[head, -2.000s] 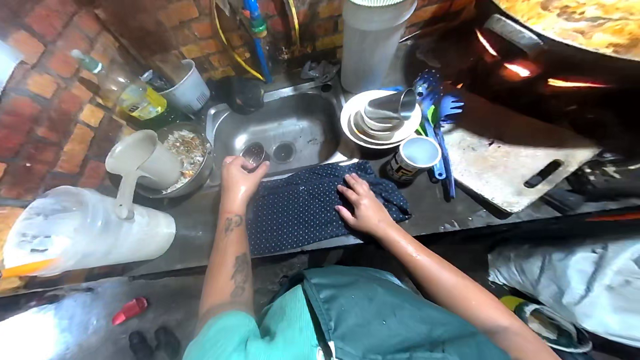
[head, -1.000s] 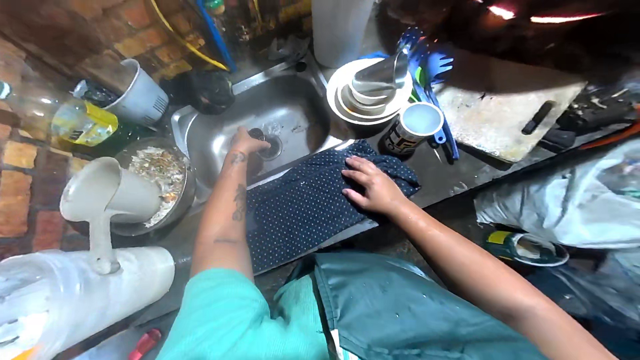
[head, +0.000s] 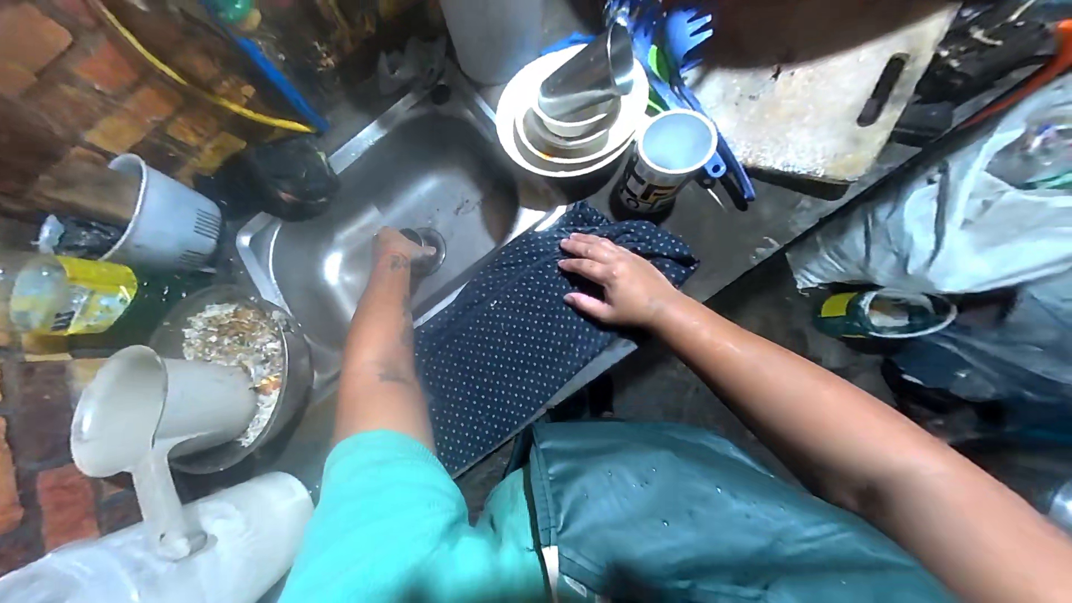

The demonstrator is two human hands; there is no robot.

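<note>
Down in the stainless steel sink (head: 477,180), my left hand (head: 400,244) reaches to the drain and grips a small dark, round object, partly hidden by the fingers, probably the drain strainer (head: 412,239). A dark blue cloth with white dots (head: 502,335) lies spread along the counter's front edge. On its bunched right end my right hand (head: 615,280) rests flat with the fingers apart. Beyond that hand stand a printed cup with a pale inside (head: 677,142) and a stack of white bowls (head: 512,126) with a metal cup (head: 586,79) lying in it.
Blue utensils (head: 733,172) and a worn cutting board (head: 787,117) lie at the back right. Left of the sink are a metal bowl of food scraps (head: 289,360) with a plastic jug (head: 205,402) tilted in it, a grey plastic container (head: 172,218) and a yellow-labelled bottle (head: 75,293).
My left hand, with the small round object, has moved from above the sink's front edge down to the drain. My right hand has stayed on the cloth. The view has shifted closer.
</note>
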